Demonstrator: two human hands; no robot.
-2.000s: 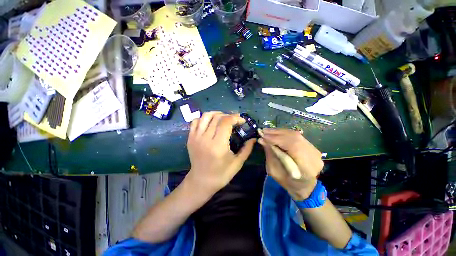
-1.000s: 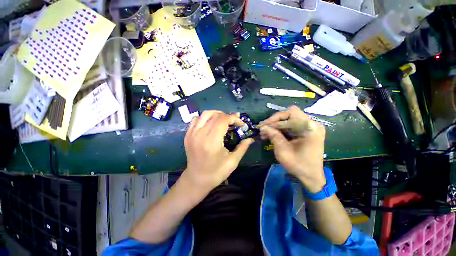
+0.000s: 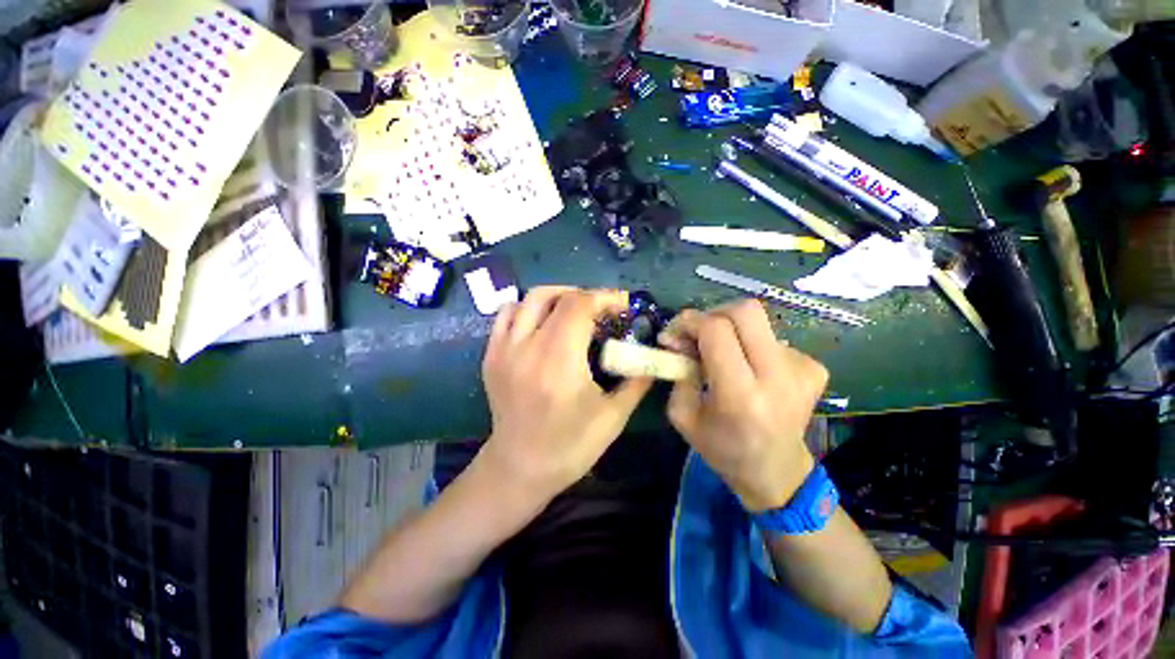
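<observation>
A small dark electronic module [image 3: 643, 313] is at the bench's front edge, partly hidden by the fingers. My left hand [image 3: 552, 380] grips it from the left. My right hand [image 3: 744, 393] is closed around a short, thick, cream wooden handle [image 3: 644, 361]. The handle's pale end points left, over the module and close to my left fingers. A thin metal tip [image 3: 832, 404] shows on the far side of my right hand; whether it belongs to the handle I cannot tell. Where the tool touches the module cannot be seen.
Behind the hands lie a silver blade [image 3: 780, 295], a white and yellow tool [image 3: 751, 240], a crumpled tissue [image 3: 866, 268] and a black parts pile [image 3: 613, 187]. Another small module [image 3: 403, 274] lies left. A thick black-handled tool [image 3: 1015, 322] and a small hammer [image 3: 1067, 258] are right.
The wooden handle, pointing down toward the wearer two seconds ago and hidden one second ago, now points left across the module. My right hand has turned and lowered; my left hand keeps its hold.
</observation>
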